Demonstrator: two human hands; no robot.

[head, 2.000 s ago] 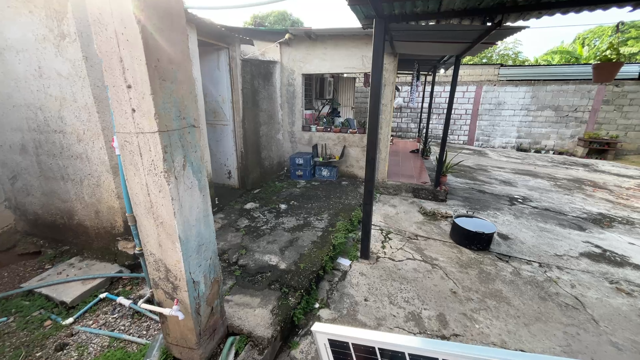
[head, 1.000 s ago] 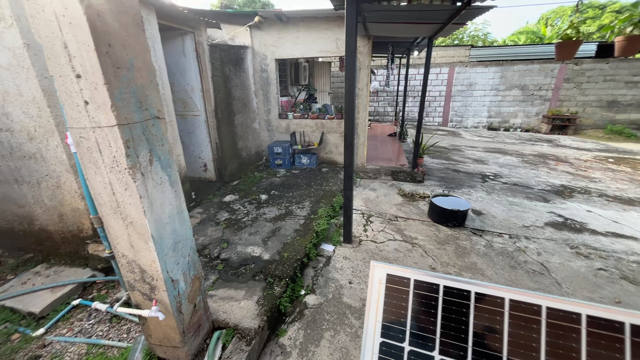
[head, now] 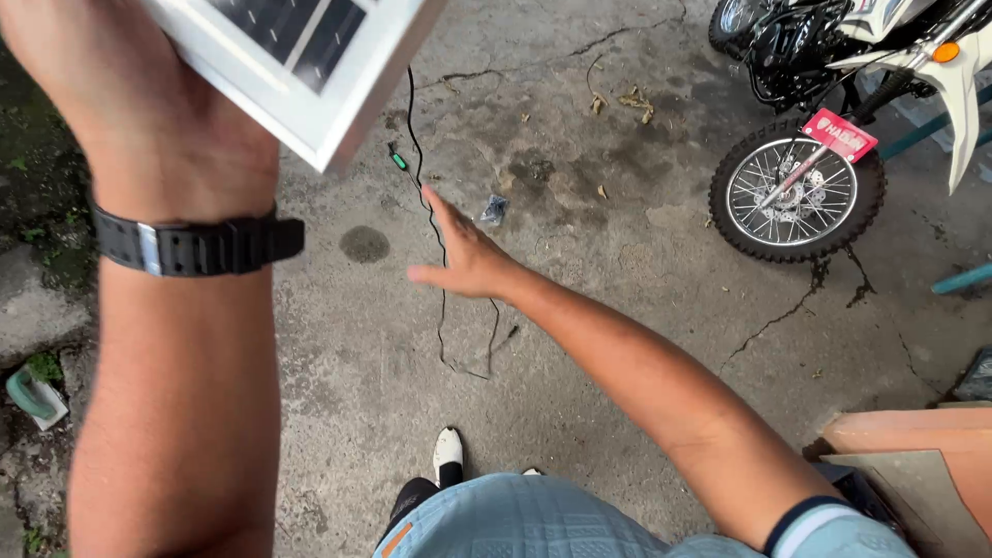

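Observation:
A solar panel (head: 310,101) with a white metal frame juts in at the top left, one corner pointing down. My left hand (head: 147,101), with a black watch strap on its wrist, is pressed to the panel's edge; its fingers are cut off by the top of the view, so its grip cannot be told. Near the middle my right hand (head: 469,252) is empty, with thumb and fingers apart, above a thin black cable (head: 442,318) lying on the concrete. A green connector or tag (head: 398,160) lies beside the cable. To the right of my fingers is a small clear plastic packet (head: 494,209).
A motocross-style motorcycle (head: 798,178) stands at the upper right, its front wheel on the cracked concrete. Orange and grey boards (head: 899,442) are at the lower right. Broken concrete and plants edge the ground at the left. My shoe (head: 448,449) is at the bottom centre.
The view has swung down from the yard to the ground at my feet. Both my hands are now in view; neither showed earlier, when only the panel's edge was visible.

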